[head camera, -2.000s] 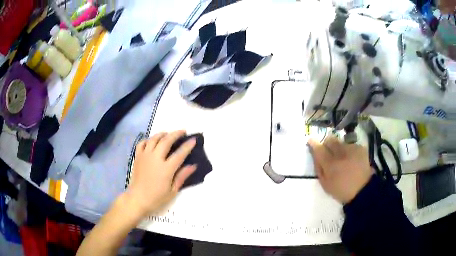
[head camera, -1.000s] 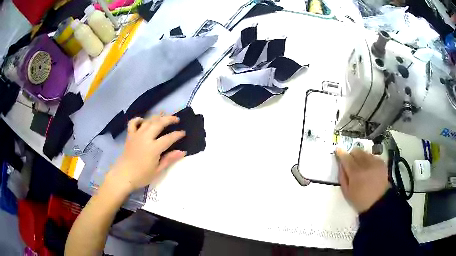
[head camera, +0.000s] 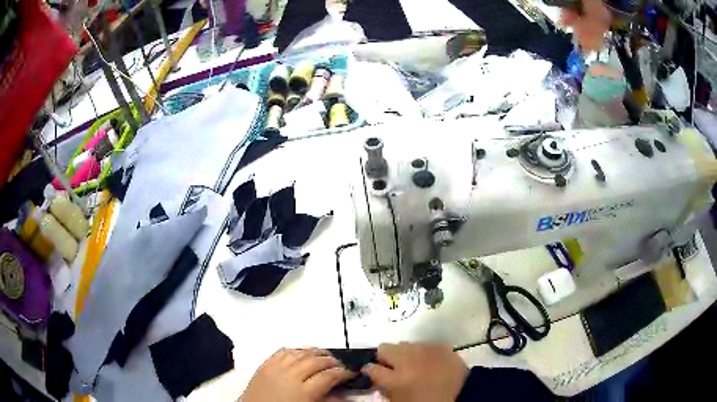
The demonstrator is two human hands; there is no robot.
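Note:
A small black fabric piece (head camera: 355,359) is held between the fingers of both hands near the table's front edge, in front of the machine. My left hand (head camera: 295,377) grips its left side and my right hand (head camera: 421,373) its right side; both are cut off by the bottom edge. The black fabric stack (head camera: 193,355) lies left of my hands. Sewn grey-blue and black pieces (head camera: 263,263) lie curled in a heap behind it. The needle area (head camera: 393,301) of the white sewing machine (head camera: 511,208) is behind and above my hands, with no fabric visible under it.
Large grey-blue panels (head camera: 130,275) lie at the left with a black strip (head camera: 157,302) on them. Black-handled scissors (head camera: 515,318), a small white case (head camera: 556,286) and a dark flat rectangle (head camera: 623,314) are at the right. Thread spools (head camera: 301,77) stand behind. A person's hand (head camera: 586,23) shows at the back right.
My left hand has left the black stack and moved right. My right hand has come away from the needle toward the front edge. Both now hold a black piece. The view has swung right and up.

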